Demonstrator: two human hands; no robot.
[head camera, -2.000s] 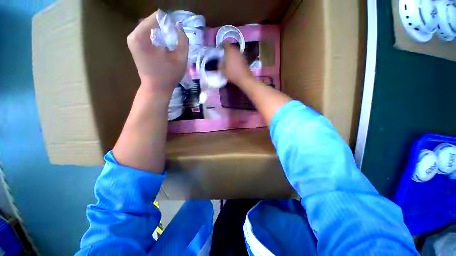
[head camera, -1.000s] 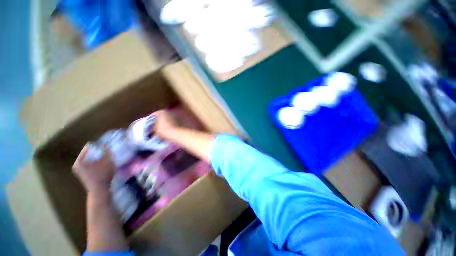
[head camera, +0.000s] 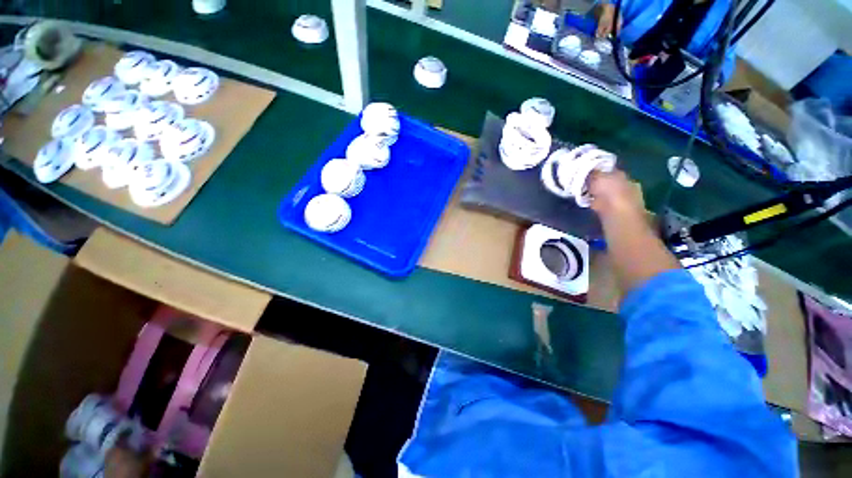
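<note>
My right hand (head camera: 617, 194) is over the right end of the dark mat (head camera: 509, 189), its fingers closed on white plastic rings (head camera: 590, 172). More white rings (head camera: 525, 142) stand on the mat to the left. My left hand (head camera: 126, 461) is low in the carton at the bottom left, blurred and partly cut off. It is against bagged white rings (head camera: 92, 422); its fingers and grip are hard to make out. A fixture (head camera: 553, 261) with a round dark centre stands in front of the mat.
A blue tray (head camera: 397, 210) holds several white printed covers. More stand on cardboard (head camera: 245, 105) at the left. The carton (head camera: 280, 411) holds pink dividers (head camera: 190, 378). Thin white parts (head camera: 733, 294) and a black machine arm (head camera: 761, 215) are at the right. A person's hand (head camera: 607, 19) shows across the bench.
The view has swung from the carton to the bench. My right hand has moved out of the carton with white rings to the dark mat. My left hand stays in the carton.
</note>
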